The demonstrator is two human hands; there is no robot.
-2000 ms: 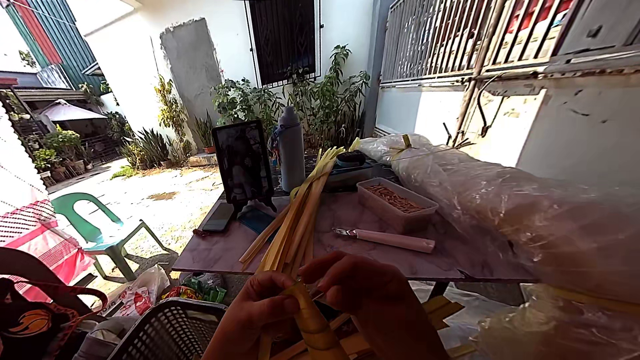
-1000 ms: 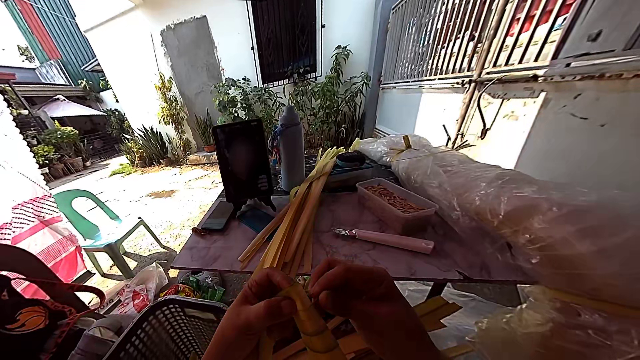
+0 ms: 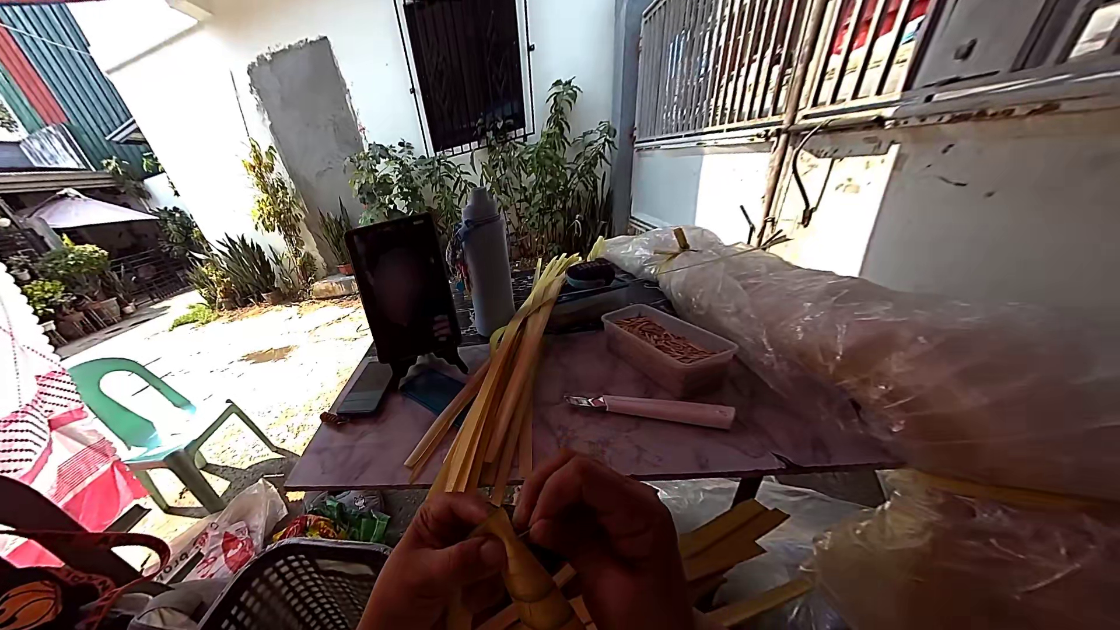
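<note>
My left hand (image 3: 451,551) grips the upper end of a folded piece of pale yellow-green leaf (image 3: 529,582) at the bottom middle. My right hand (image 3: 604,525) is beside it, thumb and fingertips pinched together at the leaf's edge; whether a small thing lies between them is hard to tell. Beyond my hands a bundle of long leaf strips (image 3: 499,394) lies across the marbled table (image 3: 577,455). To its right are a pink-handled cutter (image 3: 669,411) and a plastic tub of small brown pieces (image 3: 669,350). More leaf strips (image 3: 726,542) are below, right of my right hand.
A tablet (image 3: 404,293) on a stand, a phone (image 3: 365,388) and a bottle (image 3: 488,267) stand or lie at the table's left. Large plastic-wrapped bundles (image 3: 831,341) line the right. A dark plastic basket (image 3: 302,586) is at lower left, a green chair (image 3: 144,420) beyond.
My right hand's fingers have shifted slightly at the leaf's edge. My left hand keeps its hold on the leaf.
</note>
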